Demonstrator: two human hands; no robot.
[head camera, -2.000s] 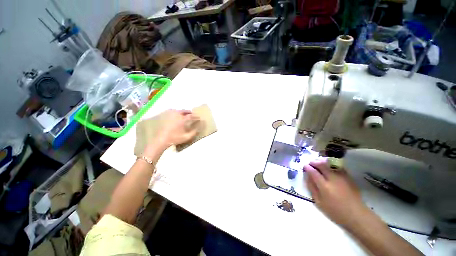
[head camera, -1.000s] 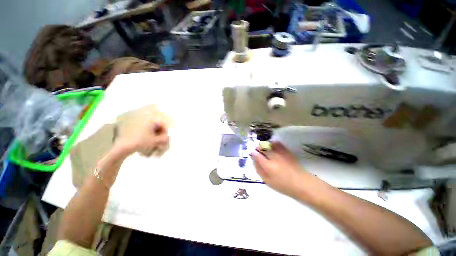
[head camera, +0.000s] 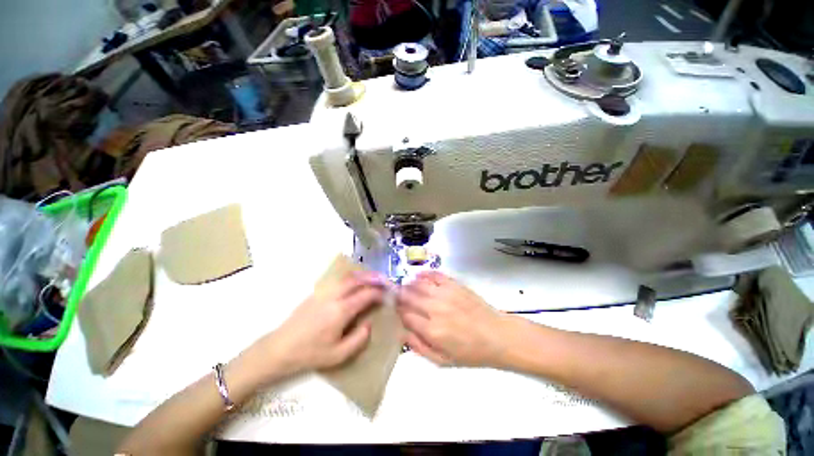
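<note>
A khaki pocket piece (head camera: 373, 365) lies under my hands at the needle area, one corner pointing to the table's front edge. My left hand (head camera: 335, 322) presses on it from the left, fingertips by the lit presser foot (head camera: 393, 263). My right hand (head camera: 444, 319) holds its right edge close to the foot. The needle tip is hidden by glare and fingers. The sewing machine head (head camera: 535, 134) stands behind. A stack of cut pieces (head camera: 118, 312) and a separate khaki piece (head camera: 207, 244) lie on the left.
The green basket (head camera: 100, 254) with clear bags is beyond the left table edge. Dark thread snips (head camera: 543, 250) lie on the bed behind my right hand. A khaki bundle (head camera: 775, 318) lies at the right table end. A small metal tab (head camera: 645, 303) is at the bed's front edge.
My left hand has moved from the pieces at left to the needle, with a khaki piece now under it. My right hand has joined it on the cloth. The view has swung right.
</note>
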